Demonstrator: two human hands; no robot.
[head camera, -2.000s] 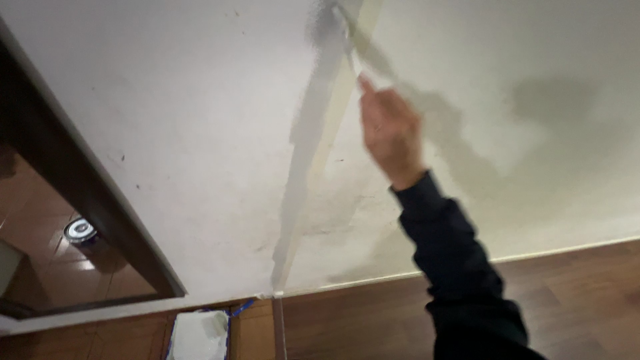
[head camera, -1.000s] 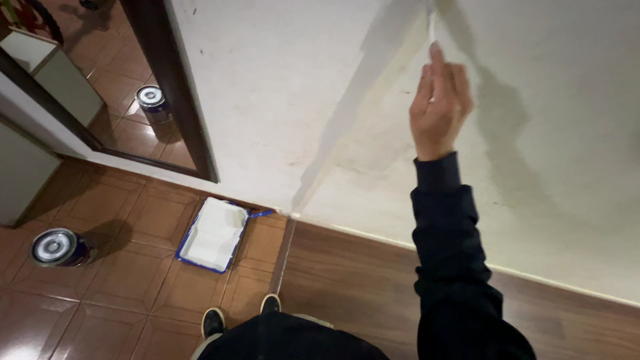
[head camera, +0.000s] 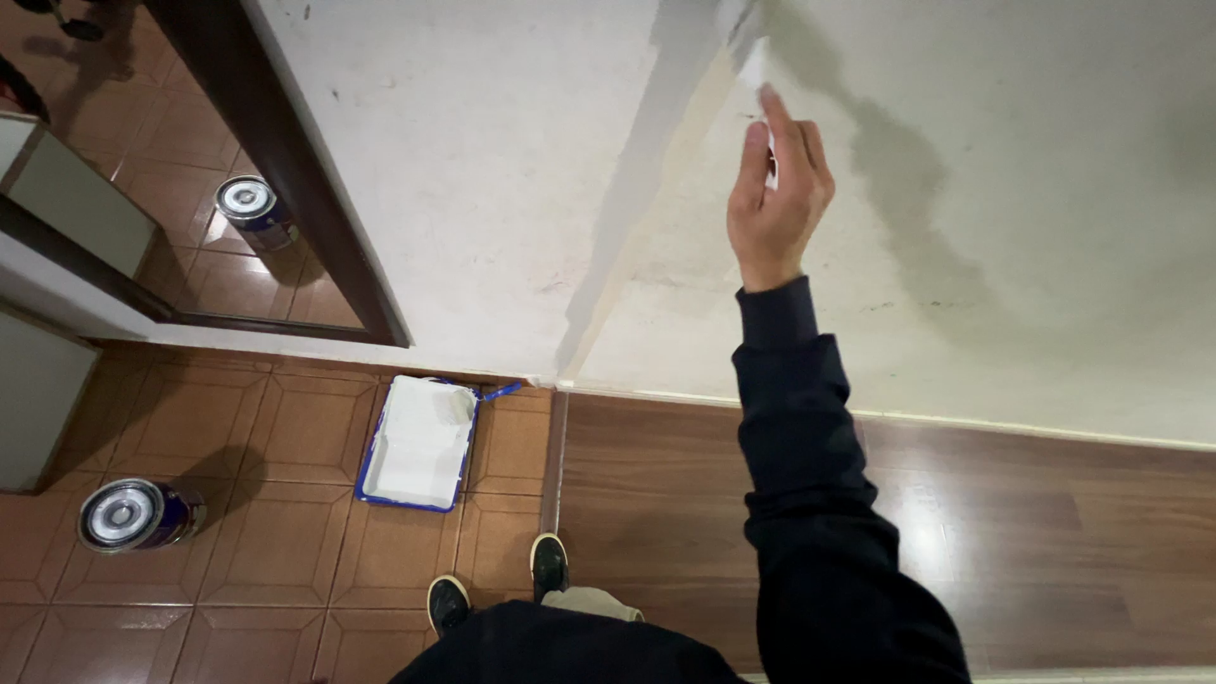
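Observation:
My right hand (head camera: 781, 195), in a dark sleeve, is raised against the wall at upper right of centre. Its fingers hold a white-handled tool (head camera: 754, 65), probably a paintbrush; its working end lies by the top edge and is hard to make out. The tool meets the top of a grey and beige vertical strip (head camera: 632, 190) on the white wall (head camera: 456, 171). At the foot of the wall, a blue paint tray (head camera: 418, 446) holds white paint and a paint roller (head camera: 454, 407) with a blue handle. My left hand is out of view.
A paint can (head camera: 122, 515) stands on brown floor tiles at lower left. A dark-framed mirror (head camera: 285, 152) at upper left reflects the can. A pale cabinet (head camera: 38, 399) is at the left edge. Wood-look flooring (head camera: 655, 475) meets the tiles at a strip near my shoes (head camera: 548, 568).
The view has swung down and left, bringing the tray, can and my shoes into sight. My right hand stays on the tool near the upper part of the strip.

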